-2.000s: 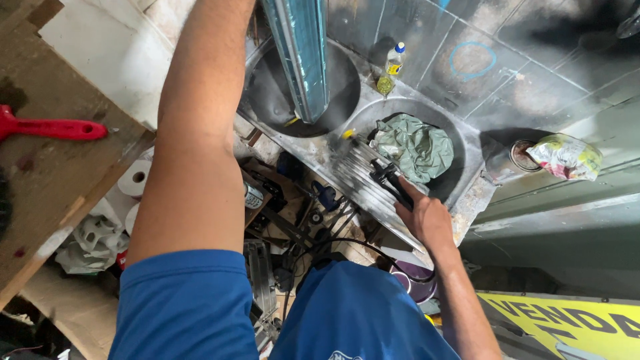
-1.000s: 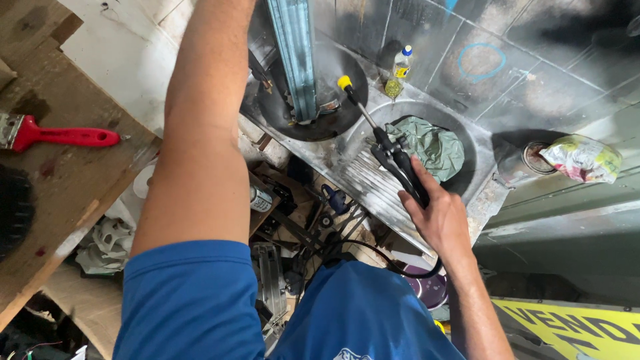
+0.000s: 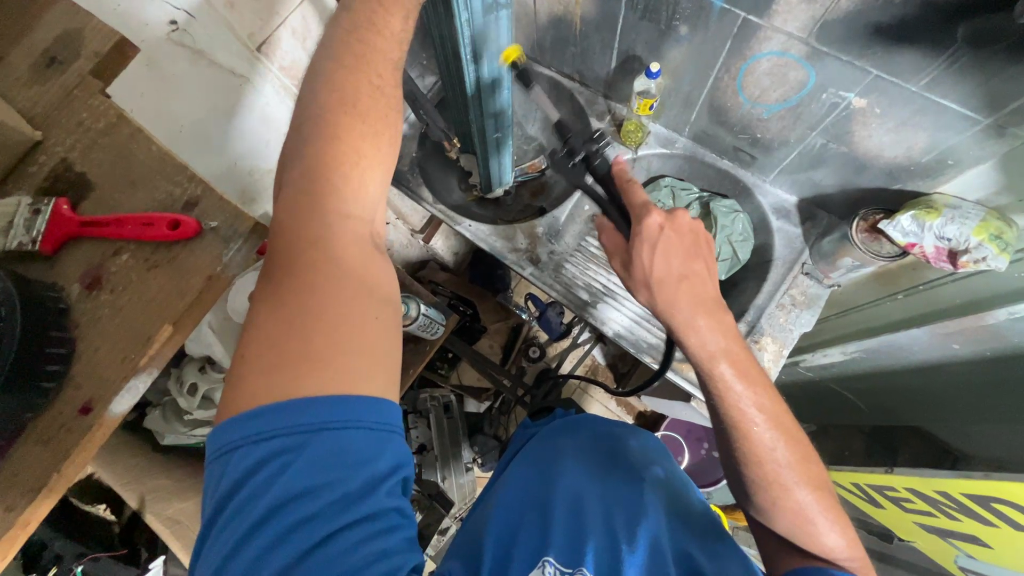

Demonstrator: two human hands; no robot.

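My right hand [image 3: 668, 252] grips the black handle of a spray wand [image 3: 580, 156] with a yellow nozzle. A black hose runs from it down toward the floor. The nozzle is beside a bluish metal profile [image 3: 472, 96], whose lower end stands in the left bowl of a stainless steel double sink [image 3: 596, 268]. My left arm reaches up past the top edge of the view, so my left hand is hidden. A crumpled green plastic bag [image 3: 708, 216] lies in the right bowl. Behind the sink stands a small clear bottle [image 3: 640, 108] with a blue cap.
On the left, a wooden board [image 3: 128, 296] holds a red-handled paintbrush [image 3: 120, 228]. An open metal can [image 3: 860, 240] and a crumpled printed bag [image 3: 952, 232] are at the right. Below the sink are a spray can [image 3: 422, 317], tools and the hose. A yellow sign [image 3: 944, 512] is at lower right.
The wand, low over the sink two seconds ago, has been raised by my right hand, and its yellow nozzle has come up beside the metal profile.
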